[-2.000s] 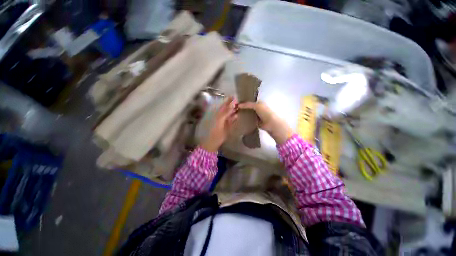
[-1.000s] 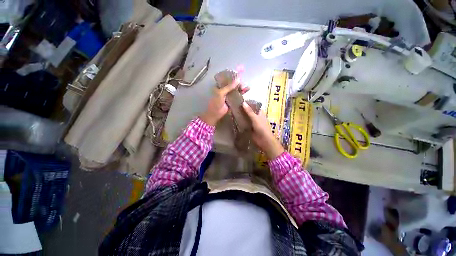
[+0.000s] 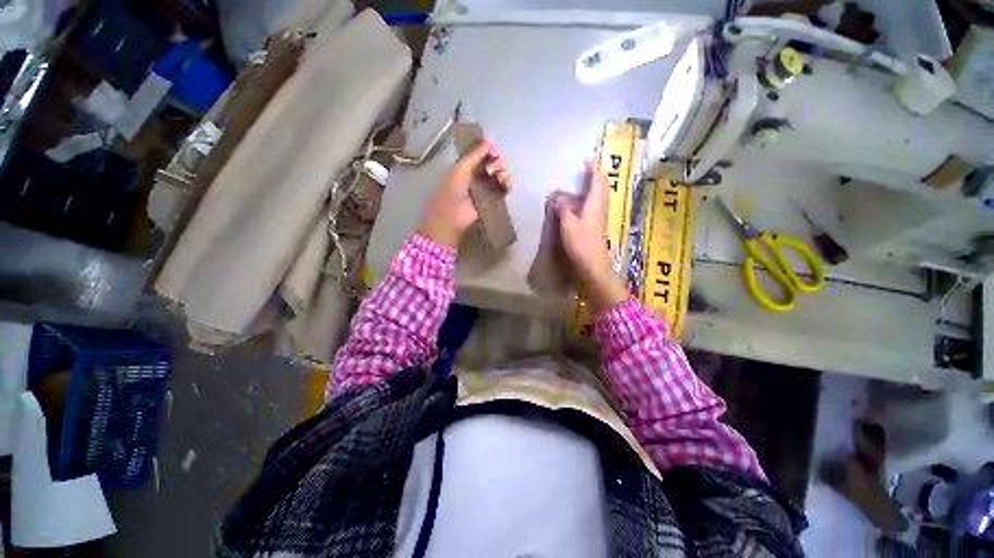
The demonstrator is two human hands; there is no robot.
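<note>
My left hand [image 3: 460, 196] grips a narrow brown cut part [image 3: 494, 214] above the pale table [image 3: 496, 82]. The strip hangs slanted, with one end above my fingers and one below. My right hand [image 3: 583, 223] is beside the yellow tape and holds a second brown cut part [image 3: 548, 262], which hangs below the thumb and fingers. The two parts are separate. The hidden fingertips of my right hand cannot be made out fully.
Large khaki cut panels [image 3: 283, 185] and tangled tie strips [image 3: 347, 213] lie at left. Yellow tape [image 3: 667, 262] with black "PIT" lettering is right of my hands. Yellow-handled scissors [image 3: 776, 267] lie below the sewing machine [image 3: 850, 131]. A blue crate [image 3: 114, 403] stands lower left.
My hands were close together on the brown parts; now they are apart, each with one part. The view has shifted slightly.
</note>
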